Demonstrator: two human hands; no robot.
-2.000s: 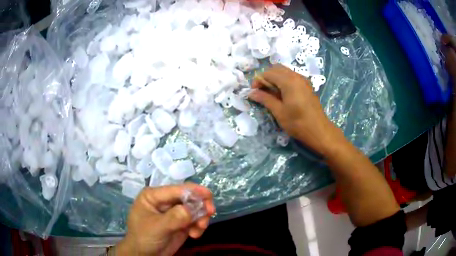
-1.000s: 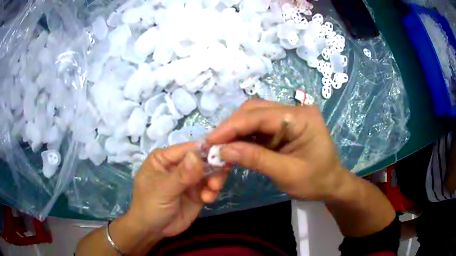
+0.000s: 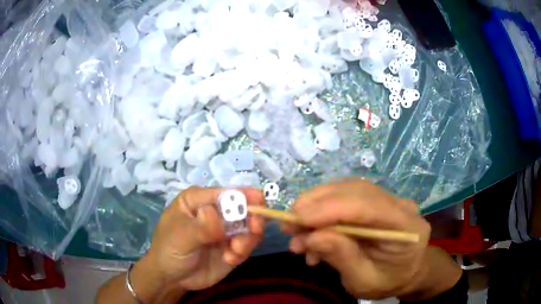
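Observation:
My left hand (image 3: 199, 237) holds a small clear housing (image 3: 236, 227) in its fingertips at the lower middle. A white perforated insert plate (image 3: 232, 205) with several dark holes sits at the top of the housing, facing up. My right hand (image 3: 356, 234) grips a thin tan wooden stick (image 3: 379, 233), which points left. The stick's tip is at the right edge of the insert plate; whether it touches is hard to tell. A large pile of frosted covers (image 3: 228, 122) lies beyond my hands.
More inserts (image 3: 394, 95) lie right of the pile. A red-striped white piece (image 3: 367, 117) lies near them. A black phone (image 3: 428, 25) and blue tray (image 3: 515, 71) are at upper right. A clear bag (image 3: 89, 178) with pieces is at left. Part of a person's striped clothing (image 3: 526, 199) shows at right.
My right hand went from the pile to the housing with a white insert, then drew back rightward. The insert now faces up on the housing, and the stick now points at it.

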